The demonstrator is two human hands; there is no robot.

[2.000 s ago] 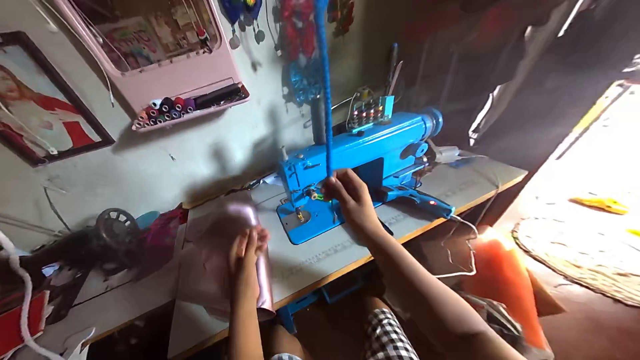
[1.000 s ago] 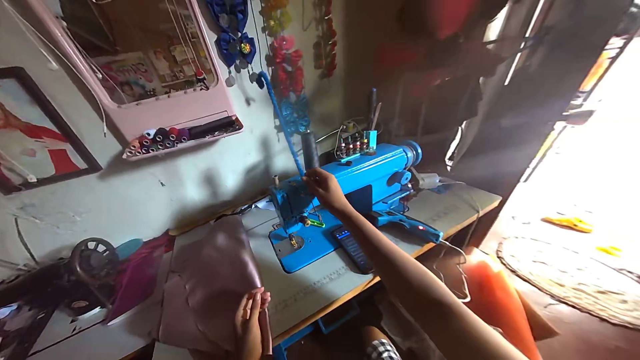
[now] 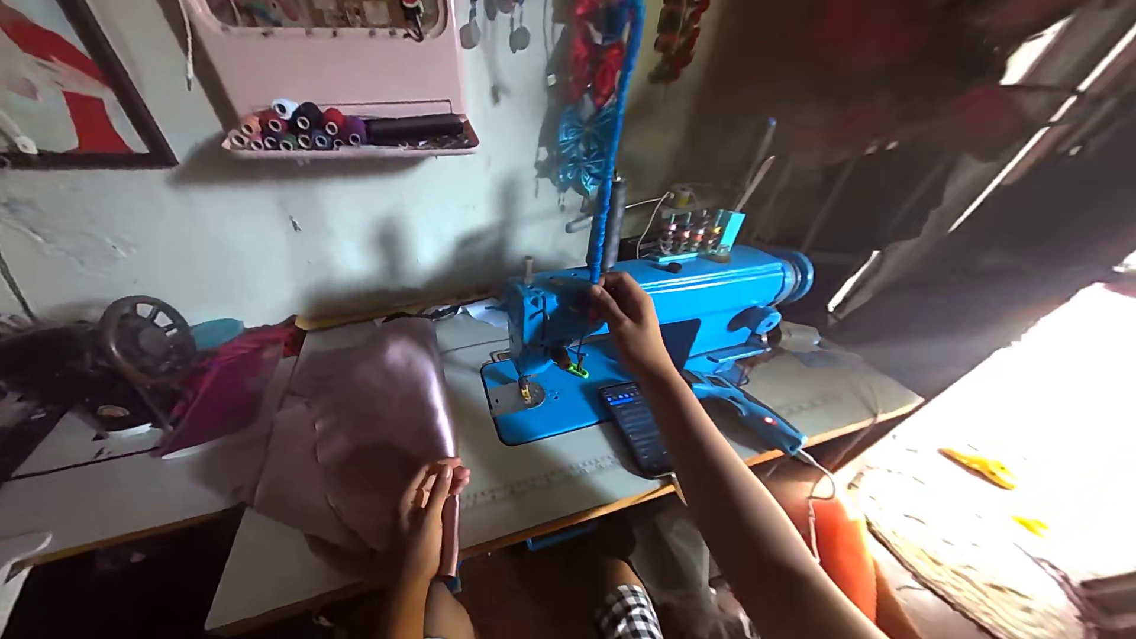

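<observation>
A blue sewing machine stands on a pale table. My right hand is at its head, by the lower end of an upright blue wrapped rod; its fingertips are close together, and whether they pinch something is unclear. Behind the rod stands a dark thread cone. My left hand rests on the right edge of a shiny pink fabric, left of the machine; its grip is not clear. Below my right hand a smartphone lies at the machine bed, left of a blue hot glue gun.
A bobbin rack sits on the machine. A pink wall shelf holds thread spools. At the left is a black machine with a handwheel, beside magenta fabric. A corded white cable hangs over the table's front edge.
My right hand stays by the rod's lower end. My left hand, earlier over the pink fabric, is now at its right edge.
</observation>
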